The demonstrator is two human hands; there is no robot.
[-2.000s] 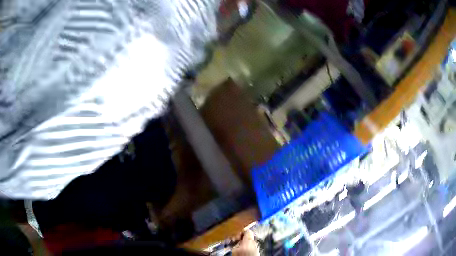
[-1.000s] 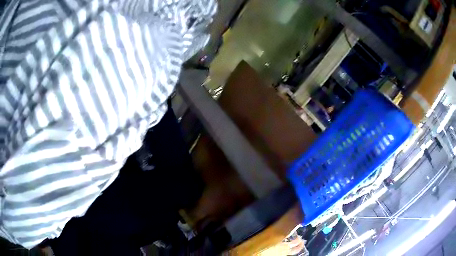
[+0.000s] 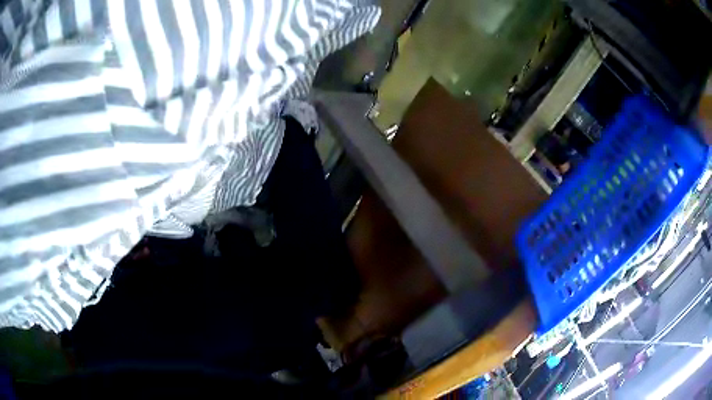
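Note:
Grey-blue and white striped cloth [image 3: 156, 117] fills the upper left of the view, close to the camera, in large soft folds. Its lower edge hangs over a very dark area. A blue plastic basket [image 3: 609, 211] with slotted sides stands at the right, at the orange-brown table edge [image 3: 468, 359]. The view is tilted sideways. Neither my left hand nor my right hand can be made out; whether one is behind the cloth or in the dark area cannot be told.
A brown cardboard carton [image 3: 468, 172] stands open beneath the table, behind a grey table leg [image 3: 406, 203]. The green floor [image 3: 484, 47] shows at the top with scraps. Bright tube lights [image 3: 675, 375] are at the lower right.
The basket, carton and table edge have shifted right in the view. The striped cloth has changed its folds and spread rightward at the top. The skin-coloured patch by the table edge is gone.

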